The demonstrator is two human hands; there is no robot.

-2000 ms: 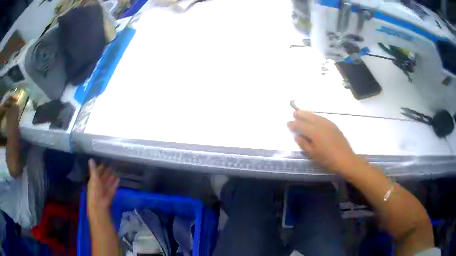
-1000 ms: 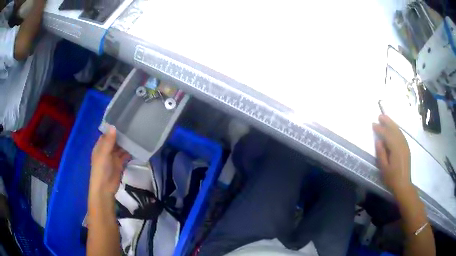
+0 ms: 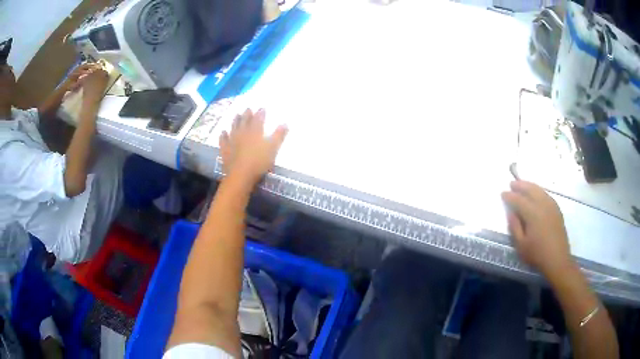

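Observation:
My left hand [image 3: 251, 144] is over the left part of the white tabletop near its front edge, fingers spread, with nothing in it. My right hand [image 3: 537, 221] is at the right near the front edge. It holds a small greyish piece [image 3: 514, 170] at its fingertips, too small and blurred to name. The white sewing machine head [image 3: 593, 66] stands at the upper right. A black smartphone [image 3: 595, 156] lies beside its needle area.
A ruler strip [image 3: 372, 212] runs along the table's front edge. Below are a blue crate [image 3: 298, 261] with striped pale pieces and a red crate [image 3: 144, 259]. At the left, a person in white [image 3: 35, 158] works at another machine [image 3: 133, 42], near dark flat objects [image 3: 147, 103].
My left hand has left the small grey drawer under the table and come up over the tabletop. The drawer no longer shows. My right hand still holds the small piece; the view has shifted.

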